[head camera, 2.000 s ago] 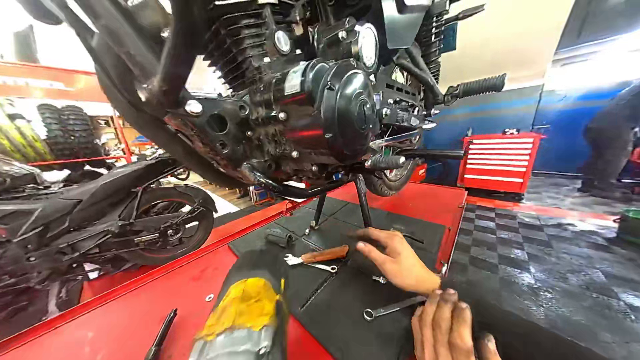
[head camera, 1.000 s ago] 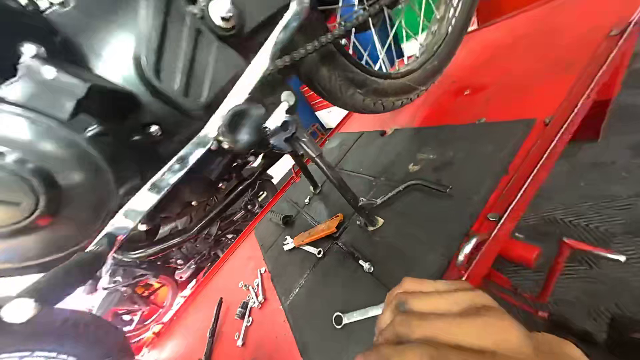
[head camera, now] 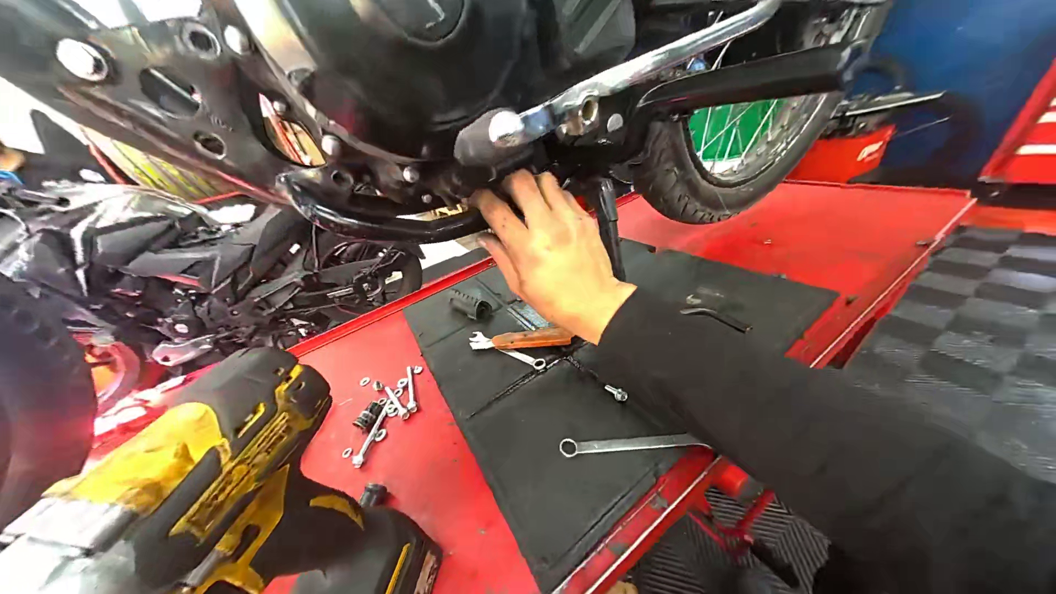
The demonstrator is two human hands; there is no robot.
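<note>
My right hand (head camera: 549,252) reaches up to the underside of a raised motorcycle, its fingertips at the black frame tube (head camera: 388,221) just below the footpeg (head camera: 495,136). The fingertips are partly hidden there, so whether they grip anything does not show. My left hand is out of view. Beneath my right forearm lies a combination wrench (head camera: 635,445) on the black rubber mat (head camera: 528,470). An orange-handled tool (head camera: 532,338), a smaller wrench (head camera: 521,358) and a bolt (head camera: 615,393) are on the same mat. A yellow and black cordless power tool (head camera: 247,487) fills the lower left.
Bolts and washers (head camera: 392,404) lie on the red lift platform (head camera: 445,495). A ribbed black rubber part (head camera: 470,304) rests near the mat's far edge. The centre stand leg (head camera: 608,223) and rear wheel (head camera: 726,165) are behind my hand. Another motorcycle (head camera: 247,264) stands at the left.
My right hand has gone from low over the mat, near the combination wrench, up to the motorcycle's underside. The view has swung considerably.
</note>
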